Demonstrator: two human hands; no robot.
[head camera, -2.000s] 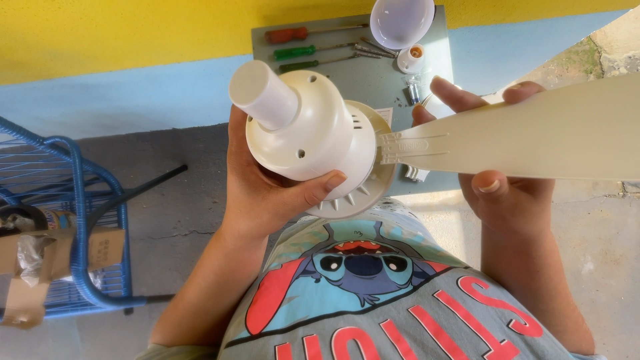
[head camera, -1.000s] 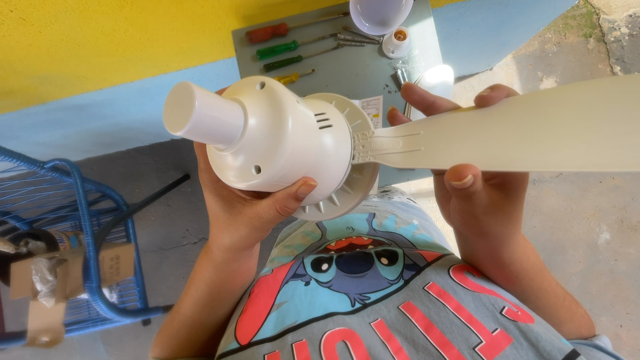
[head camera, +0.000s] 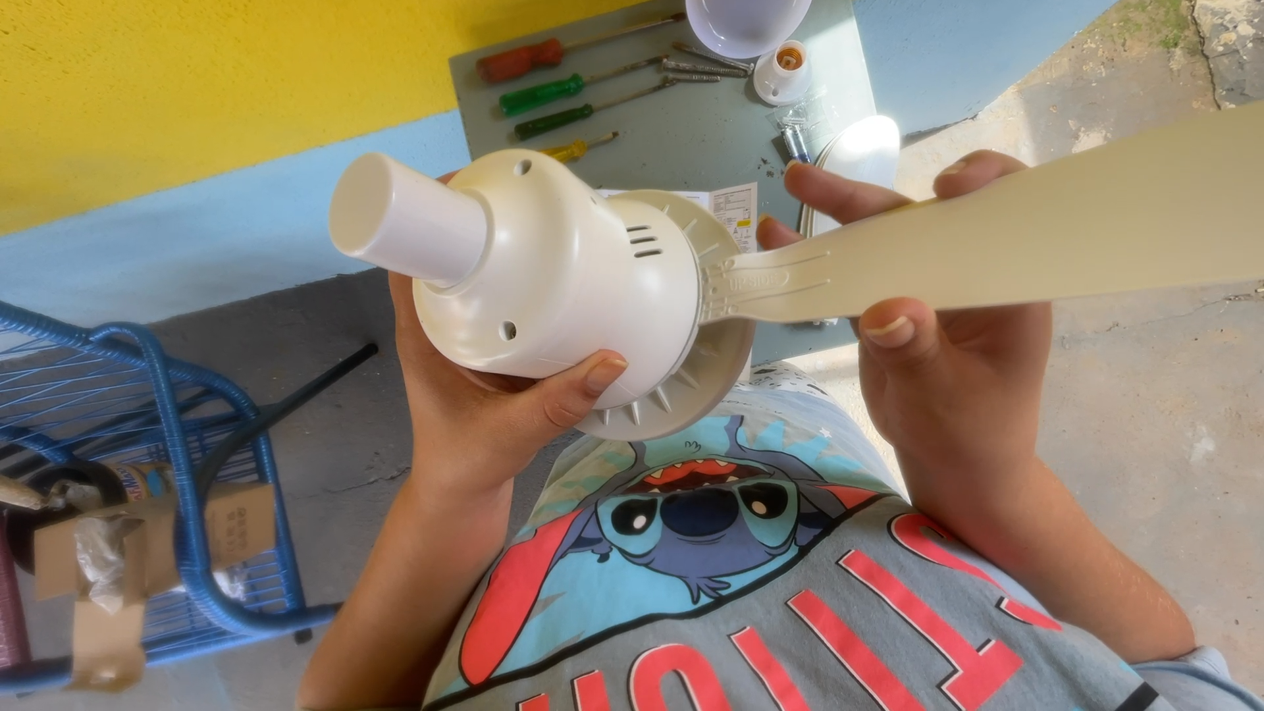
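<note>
My left hand (head camera: 494, 420) grips a white ceiling fan motor housing (head camera: 563, 286), its thumb along the lower side and its other fingers hidden behind. A short white cylindrical cap (head camera: 410, 219) juts from the housing toward the upper left. On the other side is a ribbed round disc (head camera: 716, 365). My right hand (head camera: 948, 365) holds a cream fan blade (head camera: 1066, 227) near its narrow end, thumb below and fingers behind and above. The blade's end meets the gap between housing and disc; whether it is fastened there I cannot tell.
Beyond the fan, a grey-green table (head camera: 671, 128) carries several screwdrivers (head camera: 541, 94), screws (head camera: 706, 67), a white bowl-shaped cover (head camera: 748, 22), a lamp socket (head camera: 782, 74) and a printed sheet (head camera: 735, 212). A blue corded chair (head camera: 178, 474) at left holds an opened cardboard box (head camera: 240, 523).
The housing, blade and both hands have shifted slightly left in view since the first frame, and the housing has tilted so that its cap points more to the left. Both hands keep their hold.
</note>
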